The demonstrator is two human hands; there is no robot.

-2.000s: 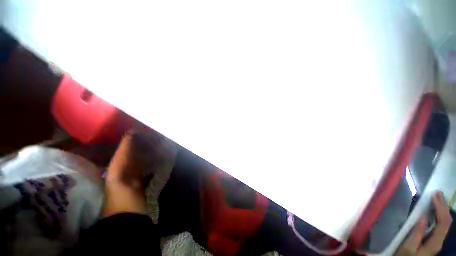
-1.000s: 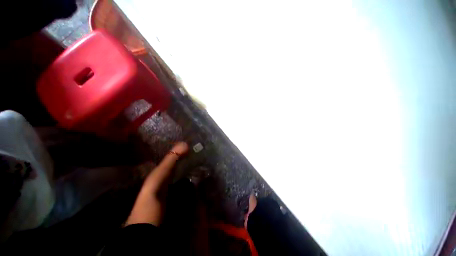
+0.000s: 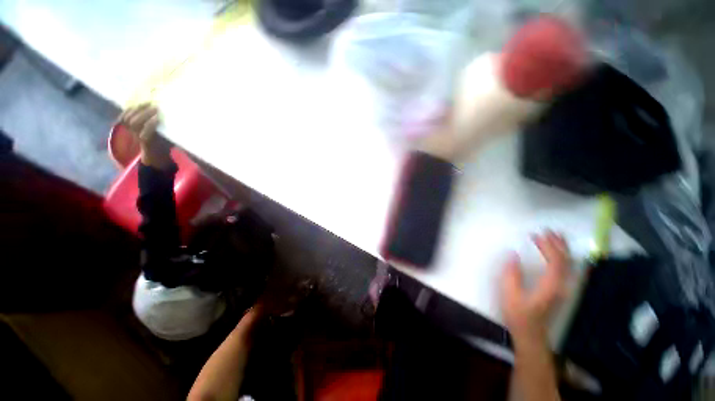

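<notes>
My right hand (image 3: 537, 290) is over the white table (image 3: 313, 149) at the right, blurred, with fingers apart and nothing seen in it. Black trays with white centres (image 3: 644, 323) lie to its right, cut by the picture's edge. A smartphone with a reddish edge (image 3: 423, 210) lies to its left, dark face up. My left hand (image 3: 274, 299) is low beside the table, in shadow and blurred; whether it holds anything cannot be told.
A cream flask with a red lid (image 3: 545, 56) and a large black box or bag (image 3: 600, 133) are at the back right. A yellow strip (image 3: 604, 225) and clear plastic are nearby. A person's hand (image 3: 141, 121) touches the table's left edge, by a red stool (image 3: 188, 184).
The view has swung, bringing the phone, flask and black items into sight. My right hand, out of view one second ago, now shows open over the table. Another person now shows by the stool.
</notes>
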